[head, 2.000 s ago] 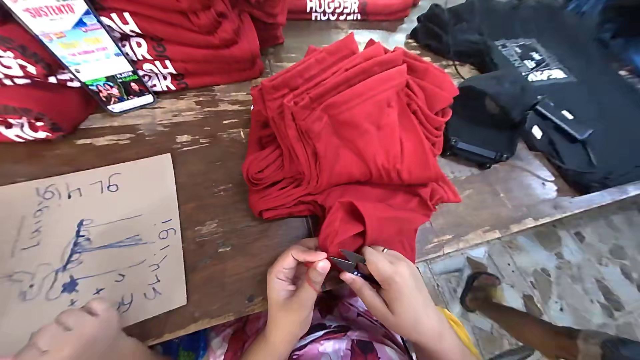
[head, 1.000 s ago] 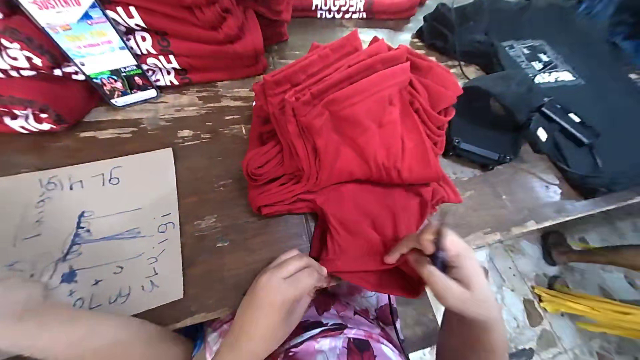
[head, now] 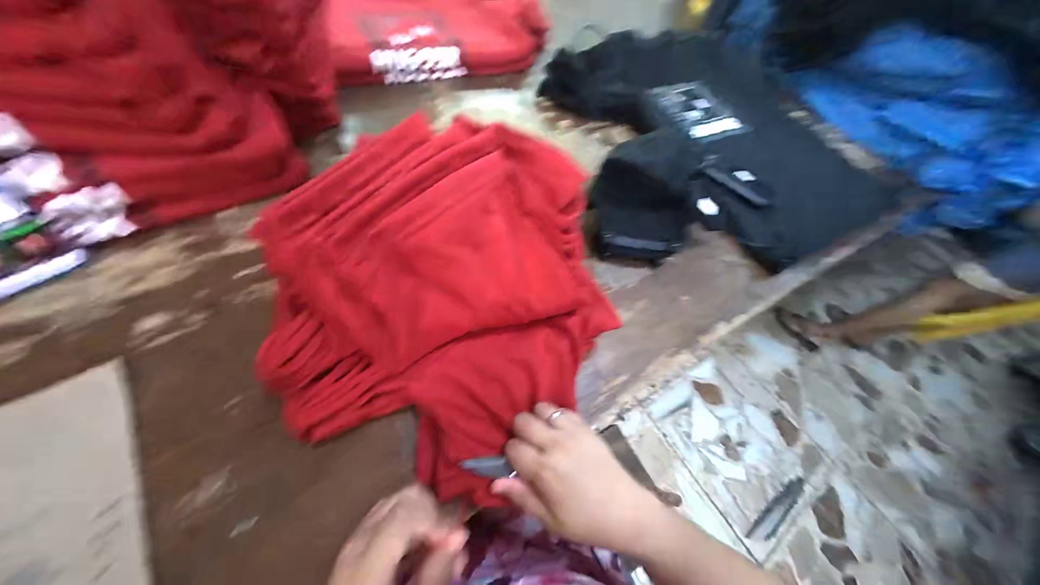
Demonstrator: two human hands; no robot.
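A stack of folded red fabric garments [head: 439, 268] lies on the worn wooden table, its lower flap hanging toward me over the near edge. My right hand [head: 561, 475] rests on that flap, wearing a ring, with a small metal blade, perhaps of thread snips [head: 487, 466], pointing left out of its grip. My left hand [head: 402, 536] is blurred, at the bottom, just left of the flap's lower end; whether it pinches any cloth cannot be told.
More red garments [head: 203, 106] are piled at the upper left. A cardboard piece [head: 69, 479] lies at the left. Black cloth [head: 812, 179], a black cap [head: 642, 195] and a dark device [head: 735, 180] are at the right. Beyond the table edge, a person's foot [head: 812, 327] is on the tiled floor.
The view has shifted right. My right hand has moved from the flap's right corner onto its front, with the blade now pointing left. The other person's hand or arm at lower left is out of view.
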